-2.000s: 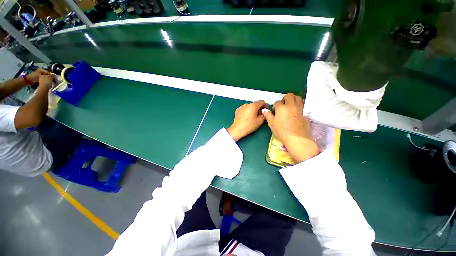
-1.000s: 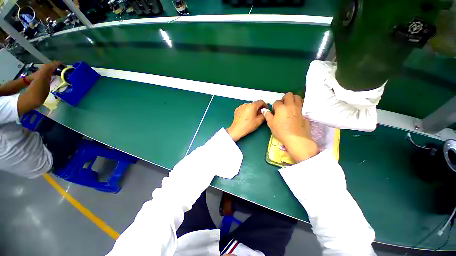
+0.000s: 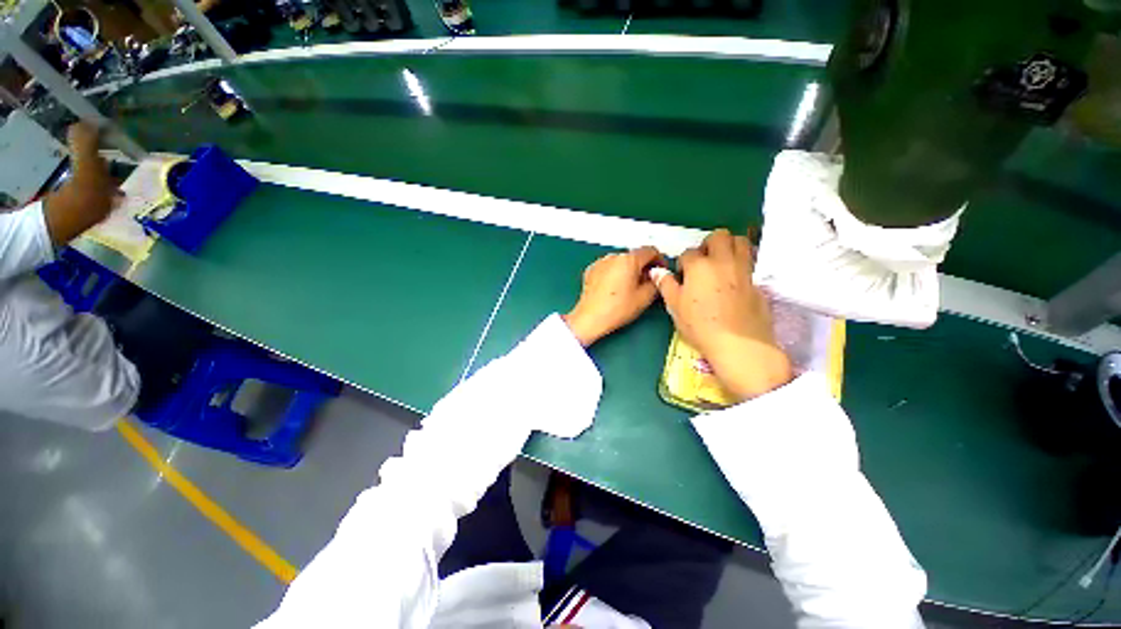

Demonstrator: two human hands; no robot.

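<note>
My left hand (image 3: 611, 294) rests on the green bench beside the yellow pad, its fingertips meeting those of my right hand. My right hand (image 3: 719, 307) lies over the left part of the yellow pad (image 3: 684, 380). A tiny whitish thing (image 3: 660, 273) shows at the meeting fingertips; I cannot tell whether it is a held part or a finger wrap. A pale pink patch (image 3: 797, 329) shows on the pad. The white cloth wrap (image 3: 845, 252) hangs under the green press body (image 3: 940, 111), above the pad's far right part.
Black housings with a silver rim (image 3: 1110, 376) and wire leads stand at the right edge. The green conveyor (image 3: 553, 135) runs behind a white rail (image 3: 467, 219). At far left are a blue bin (image 3: 207, 197), a person's arm (image 3: 76, 197) and a blue stool (image 3: 252, 399).
My hands hold the same pose. The neighbouring person's arm has shifted left, away from the blue bin, and a black unit now shows on the conveyor at the left.
</note>
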